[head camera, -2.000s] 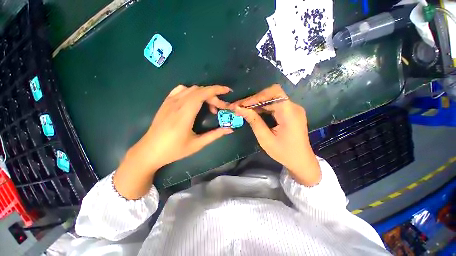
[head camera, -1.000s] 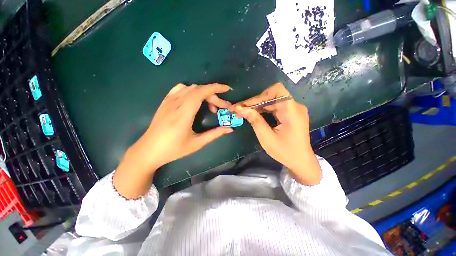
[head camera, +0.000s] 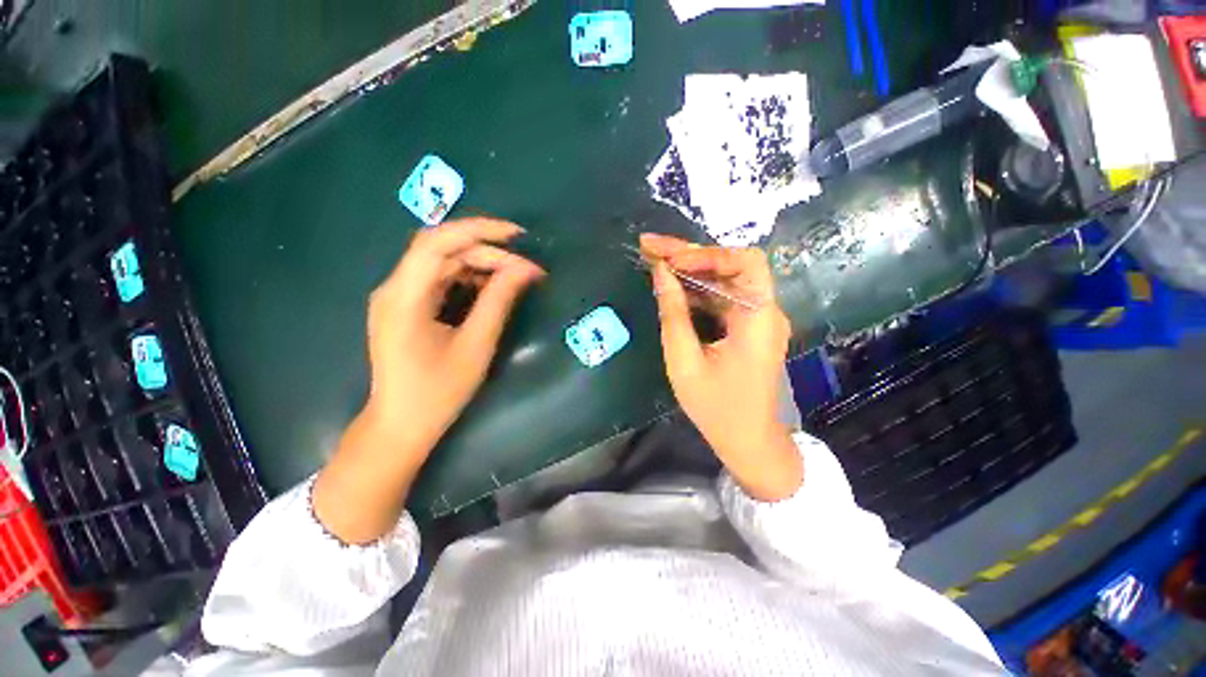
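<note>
A turquoise housing lies on the dark green bench between my hands, touched by neither. My left hand is to its left, bare and empty, fingers curled with thumb and fingertips apart. My right hand is to its right and holds thin metal tweezers, tips pointing up and left over the bench. A second turquoise housing lies just above my left hand. A third housing lies at the top. White cards with black specks lie beyond my right hand.
A black compartment tray with several turquoise housings stands at left. A clear-grey barrel, blue strips and cables are at upper right. A dark grid tray sits below the bench edge at right. A red tray is at far left.
My hands have let go of the housing and moved apart; it now lies on the bench. The view has shifted, showing another housing at the top.
</note>
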